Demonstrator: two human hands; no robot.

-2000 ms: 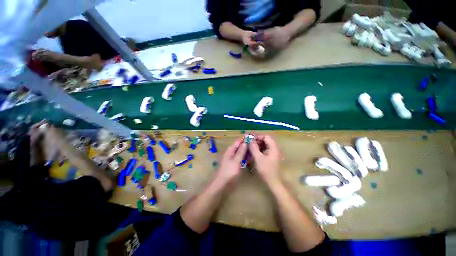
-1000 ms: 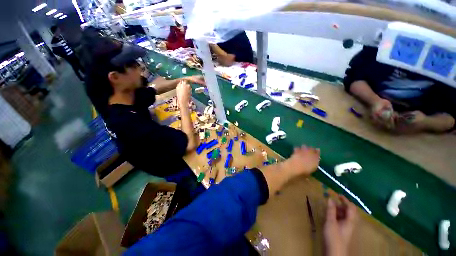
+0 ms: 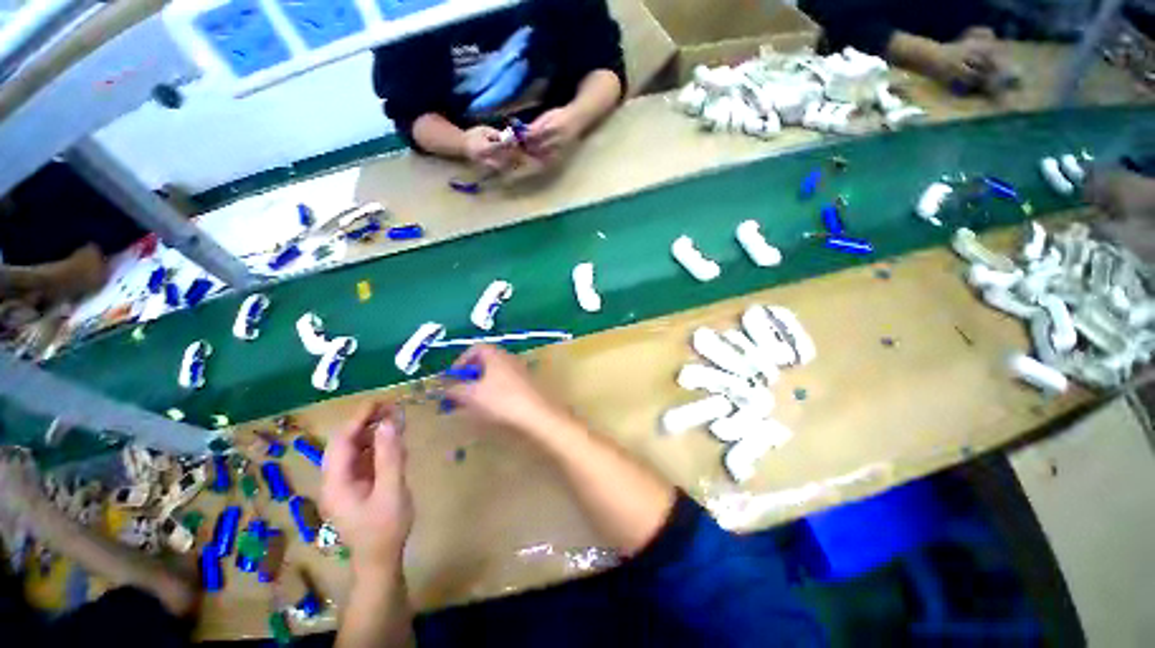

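Observation:
My right hand (image 3: 502, 395) is over the bench beside the belt, its fingers on a blue battery (image 3: 464, 372). My left hand (image 3: 369, 479) is up to its left, with fingers curled; blur hides whether it holds anything. Thin blurred strands show between the hands. Blue batteries with green boards (image 3: 257, 542) lie loose on the bench left of my left hand. White housings (image 3: 738, 380) lie in a group on the bench to the right. A filled housing (image 3: 419, 347) lies on the belt just beyond my hands, at the left end of a thin white strip (image 3: 507, 338).
The green belt (image 3: 646, 310) carries several spaced housings and, further right, loose blue batteries (image 3: 849, 244). A larger housing heap (image 3: 1064, 304) is at the far right. A person (image 3: 500, 76) works opposite; other arms show at both sides. A grey post (image 3: 139, 209) crosses the left.
The view swung left, then back right. My left hand has drawn back from the belt, and my right hand now has a blue battery. Another filled housing lies beside the strip compared with two seconds ago.

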